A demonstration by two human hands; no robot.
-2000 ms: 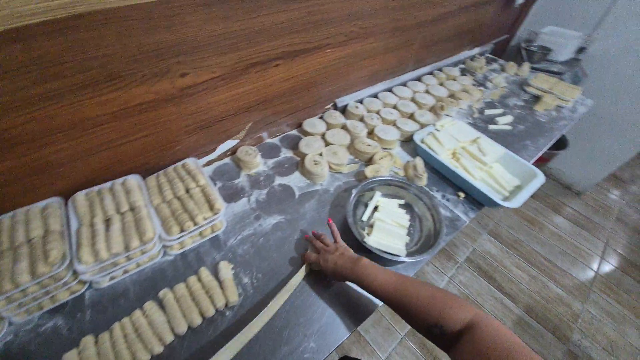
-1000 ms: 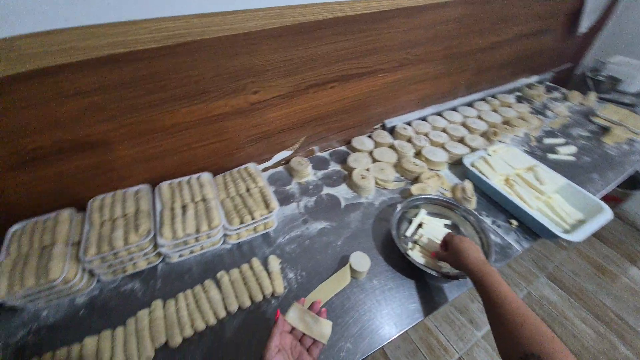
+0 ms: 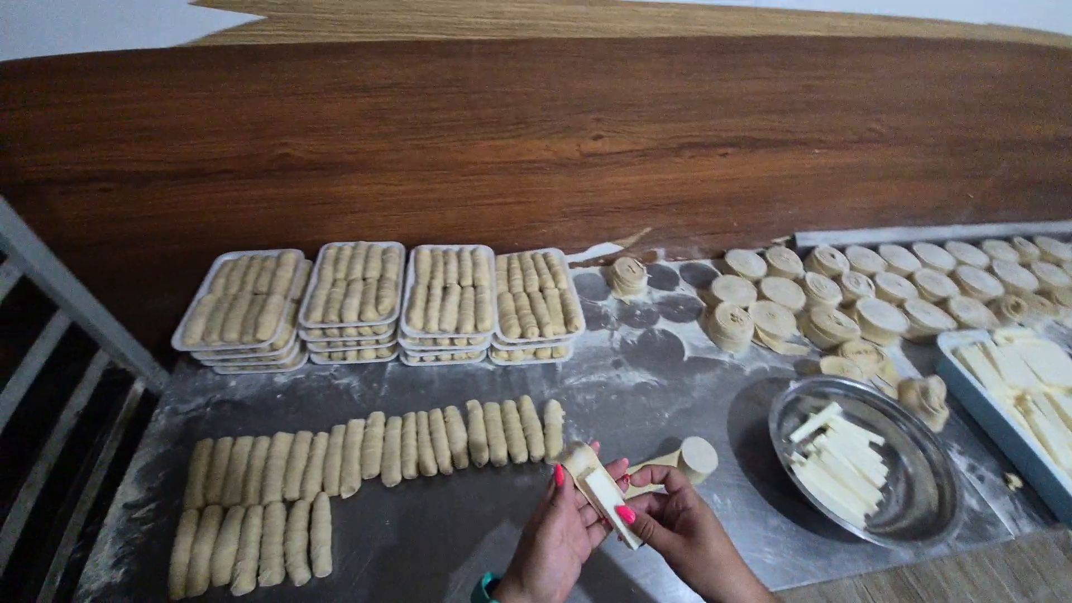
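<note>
My left hand [image 3: 557, 532] holds the end of a dough strip [image 3: 578, 459] across its fingers. On that strip lies a white cheese stick [image 3: 610, 502], which my right hand [image 3: 682, 523] pinches from the other side. The strip runs behind my right fingers to a small dough roll [image 3: 698, 456] standing on the metal table. Right of my hands, a steel bowl [image 3: 921, 469] holds more cheese sticks [image 3: 842, 469]. Rows of wrapped dough sticks [image 3: 352, 448] lie to the left of my hands.
Stacked white trays [image 3: 448, 339] of dough sticks stand against the wooden wall panel [image 3: 502, 142]. Many coiled dough rolls [image 3: 879, 318] fill the back right on flour. A blue-edged tub [image 3: 992, 419] of cheese pieces sits at the right edge. Metal rails [image 3: 75, 293] rise at the left.
My right hand has come left from the steel bowl, and a cheese stick now lies on the dough strip at my left hand. The view has turned left.
</note>
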